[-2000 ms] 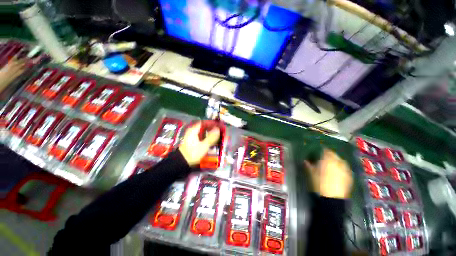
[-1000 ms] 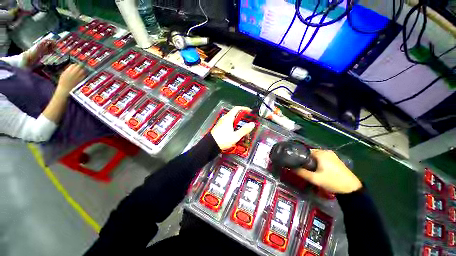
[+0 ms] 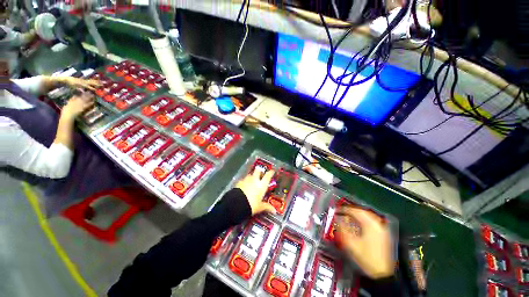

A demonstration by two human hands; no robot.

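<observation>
A clear tray (image 3: 318,184) of red-and-black handheld units lies in front of me. My left hand (image 3: 255,190) is over its upper left pockets, fingers bent against a unit (image 3: 277,200) with its darker face up; whether it grips is hidden. Beside it, one pocket (image 3: 301,207) looks whitish, and I cannot tell if it is empty. My right hand (image 3: 366,239) is blurred over the tray's right side, by a red unit (image 3: 332,220); its grip is unclear. Units with white print (image 3: 250,250) fill the visible near row. No scanner shows clearly in my right hand.
A dark object with a yellow mark (image 3: 419,261) lies right of the tray. Filled trays stand left (image 3: 174,204) and far right (image 3: 497,261). Behind are a lit monitor (image 3: 342,75), hanging cables, a blue-topped item (image 3: 225,105) and a white cylinder (image 3: 167,65). A person (image 3: 35,139) works at left.
The black scanner that my right hand held over the tray no longer shows there; that hand is lower and blurred. My left hand stays at the upper left pockets. The view has shifted.
</observation>
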